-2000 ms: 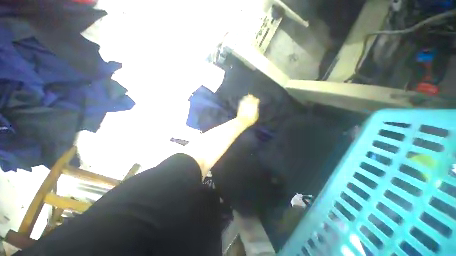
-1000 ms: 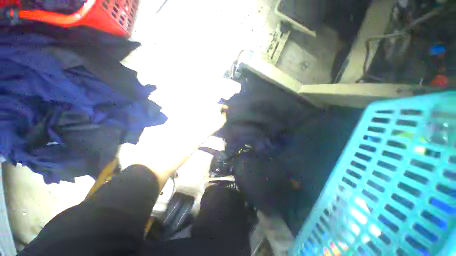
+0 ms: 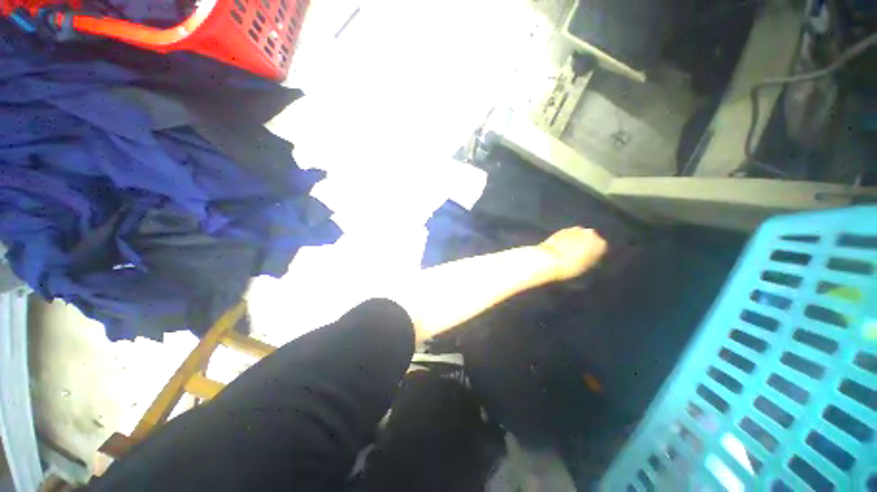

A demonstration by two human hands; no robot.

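My left hand (image 3: 579,252) is blurred and reaches over dark cloth (image 3: 548,317) at the centre. The forearm is bare below a black sleeve. The fingers look curled at or just above the cloth, but I cannot tell whether they grip it. The cloth is very dark and its folds are hard to make out. A bluer part (image 3: 444,231) of cloth shows at its left edge, above the forearm. My right hand is not in view.
A turquoise slatted basket (image 3: 760,356) fills the lower right. A crumpled navy pile (image 3: 144,202) lies at left, with a red basket (image 3: 255,34) above it. A wooden stool (image 3: 183,384) stands lower left. A pale frame bar (image 3: 702,195) crosses the upper right. The floor is overexposed.
My left hand has moved right, from the dark cloth's left edge to over its middle. The view has shifted, and the stool shows more beside the sleeve than a second ago.
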